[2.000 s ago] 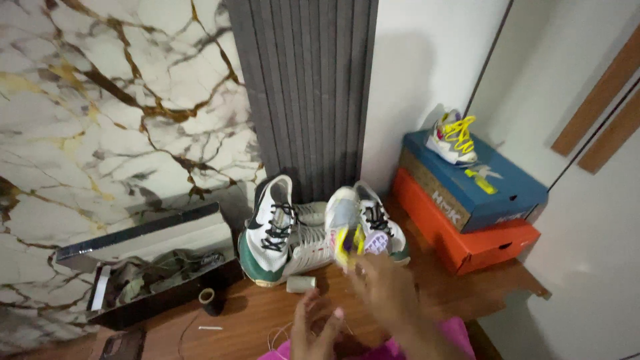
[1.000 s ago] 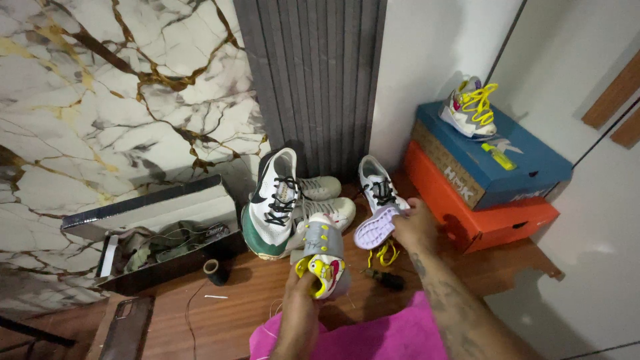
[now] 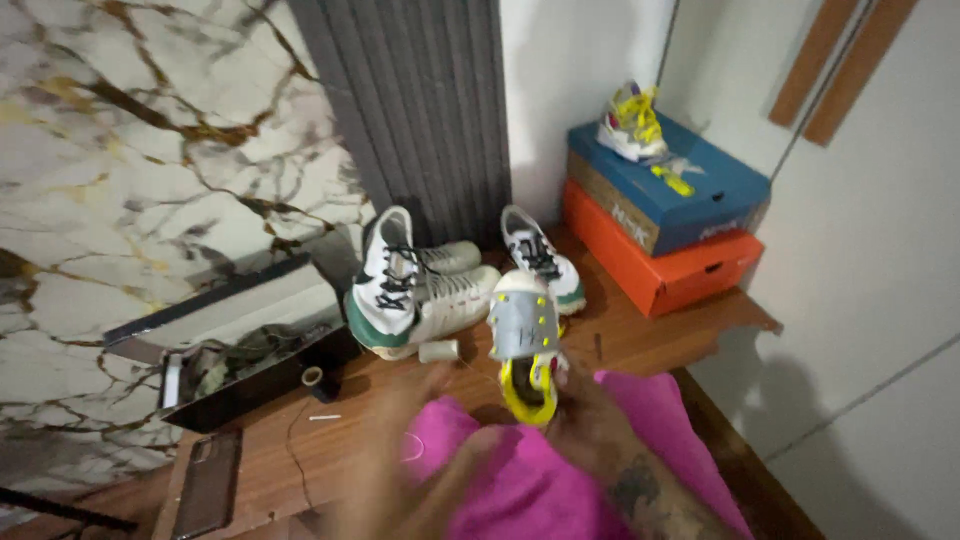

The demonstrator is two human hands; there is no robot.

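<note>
A sneaker with a grey tongue and yellow lining [image 3: 525, 330] points away from me over the wooden bench, its laces out. My right hand [image 3: 574, 401] grips its heel end from the right. My left hand [image 3: 427, 457], badly blurred, is off the shoe at the lower left, fingers apart, with no object visible in it. Behind stand a white and green sneaker with black laces [image 3: 390, 289], pale sneakers [image 3: 457, 296] and another white and green sneaker [image 3: 544, 255]. A pale thread spool [image 3: 439, 351] lies near the left hand. Pink cloth [image 3: 525, 480] lies below the hands.
At left are an open black box [image 3: 247, 390] holding crumpled material, a dark spool [image 3: 319, 382], a small white stick [image 3: 325, 417] and a brown phone case [image 3: 210, 484]. At right, a blue shoebox [image 3: 667, 187] on an orange shoebox [image 3: 667, 281] carries a yellow-laced sneaker [image 3: 634, 124].
The grey-tongued sneaker has passed from my left hand to my right. My right hand has let go of the lilac sole, which no longer shows. My left hand has come off the shoe.
</note>
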